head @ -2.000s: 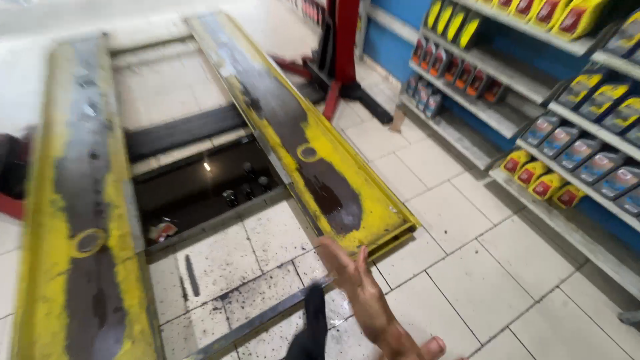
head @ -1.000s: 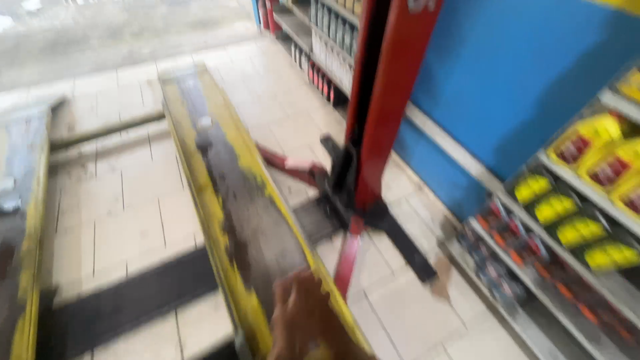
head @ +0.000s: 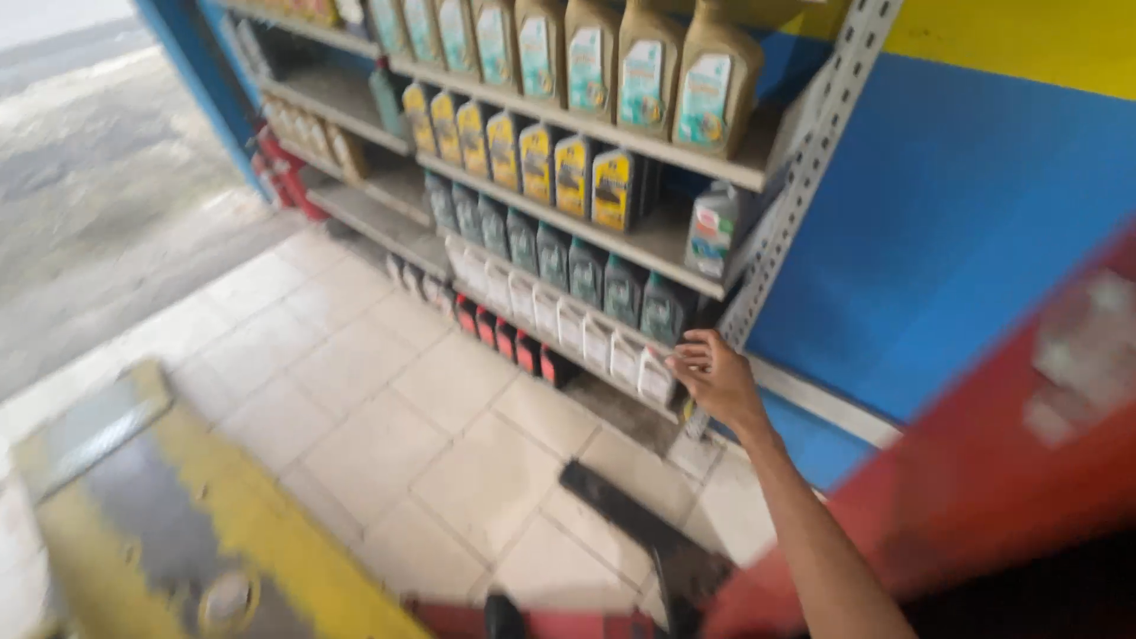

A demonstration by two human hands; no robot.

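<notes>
My right hand (head: 717, 374) is raised at the right of centre, its fingers loosely bent and apart, holding nothing. In the picture it overlaps the end of the shelving, by a white bottle (head: 657, 377) and a dark grey bottle (head: 666, 307); whether it touches them cannot be told. Gold-coloured oil bottles (head: 717, 89) line the shelf above, with yellow-labelled bottles (head: 612, 188) below them. A lone grey bottle (head: 713, 229) stands near that shelf's end. My left hand is out of view.
A yellow lift runway (head: 257, 515) with worn paint lies at lower left. The red lift post (head: 967, 444) slants across the right, blurred. A black lift foot (head: 621, 510) lies on the tiled floor (head: 479, 470). The shelving's perforated upright (head: 799, 169) meets a blue wall (head: 967, 222).
The view has swung to the far shelving beside the red post, and the runway now sits at lower left. My right hand, earlier over the runway in the picture, now shows against the shelves.
</notes>
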